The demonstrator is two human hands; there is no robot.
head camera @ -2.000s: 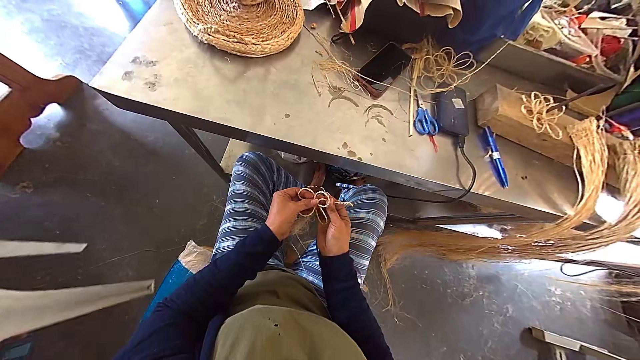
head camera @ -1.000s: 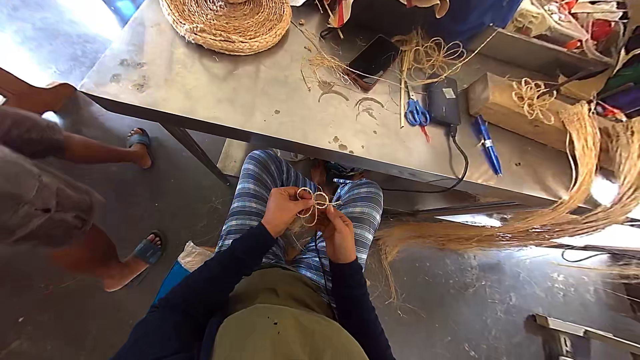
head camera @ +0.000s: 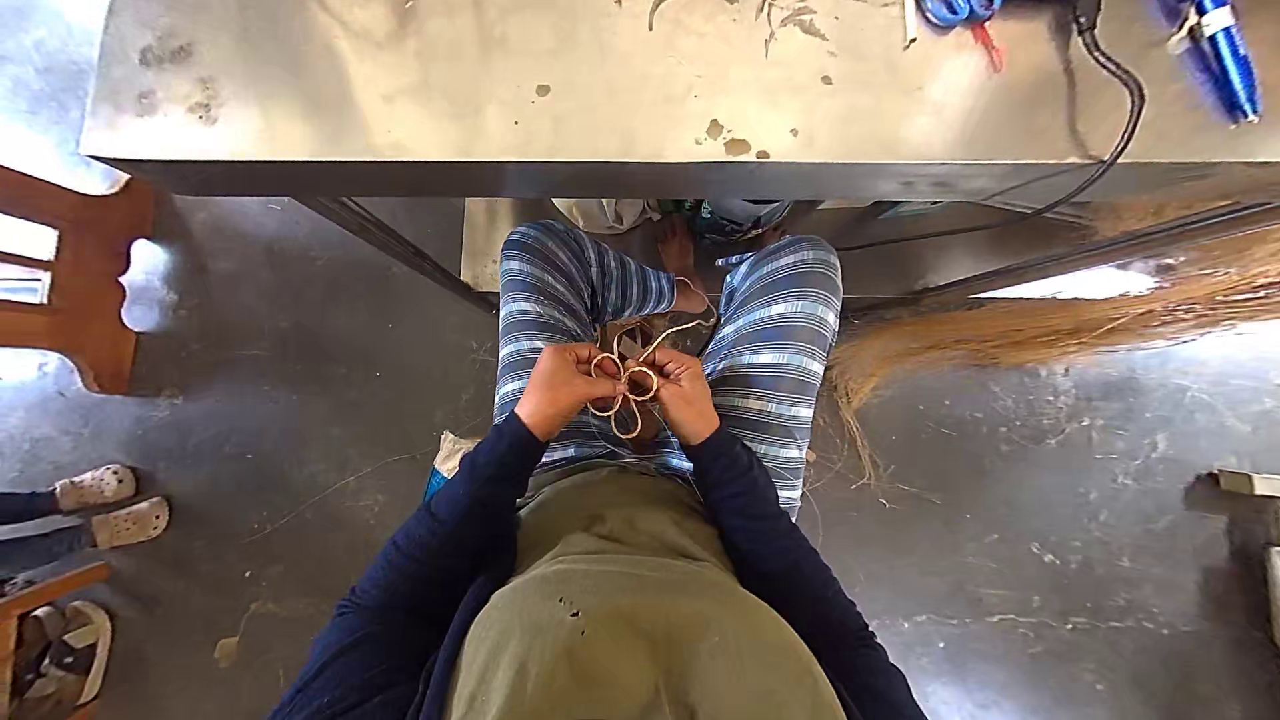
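Above my lap, a looped piece of twisted natural-fibre cord (head camera: 627, 408) forms several petal-like loops around a centre. My left hand (head camera: 567, 385) pinches the loops on the left side. On the right, my right hand (head camera: 684, 393) grips the cord near the centre with thumb and forefinger. A loose end of the cord runs up and to the right past my right fingertips, over the gap between my knees. Striped trousers (head camera: 775, 330) cover my legs below both hands. The undersides of the fingers are hidden.
The metal table (head camera: 400, 90) has its front edge just beyond my knees. On it lie blue scissors (head camera: 958, 8), a blue pen (head camera: 1228, 60) and a black cable (head camera: 1130, 110). Long brown fibres (head camera: 1020, 335) hang at the right. Another person's clogs (head camera: 125, 522) are at far left.
The view has tilted down, so less of the table shows. The person in sandals seen at left one second ago is out of view. Both hands still hold the looped cord.
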